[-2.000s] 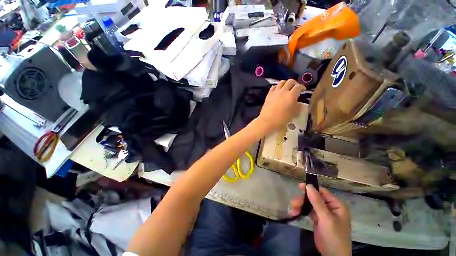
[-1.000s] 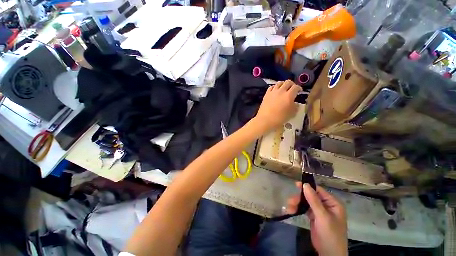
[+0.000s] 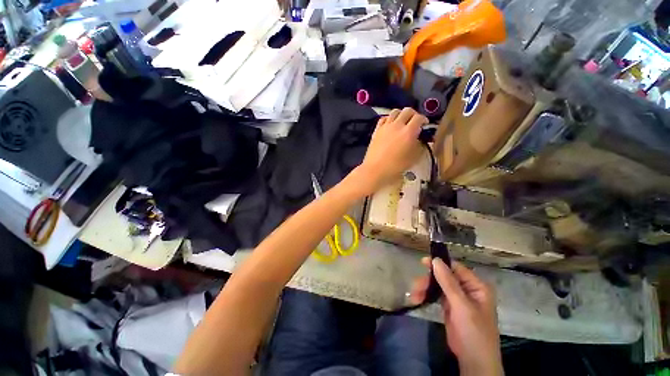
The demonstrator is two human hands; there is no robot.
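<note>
The black fabric strip (image 3: pixel 439 257) runs from the small metal folder (image 3: pixel 433 222) at the front of the machine bed (image 3: pixel 393 213) down into my right hand (image 3: pixel 463 301), pinched between thumb and fingers. Its loose end hangs to the left below the hand. My left hand (image 3: pixel 397 139) is at the back of the bed, fingers curled over, near the thin black finished tape (image 3: pixel 430 158) behind the needle area. Its fingertips are partly hidden, so its hold cannot be told. The sewing machine head (image 3: pixel 481 110) stands right of my left hand.
Yellow-handled scissors (image 3: pixel 336 241) lie left of the bed, beside my left forearm. Black cloth (image 3: pixel 184 154) is heaped at left. White card stacks (image 3: pixel 250 59), an orange bag (image 3: pixel 463 29) and spools with pink ends stand behind. Clear plastic covers the machine's right side.
The whole view has shifted, so the scene sits further left and slightly higher. A thin black tape now shows arching beside my left hand. My right hand keeps its pinch on the strip.
</note>
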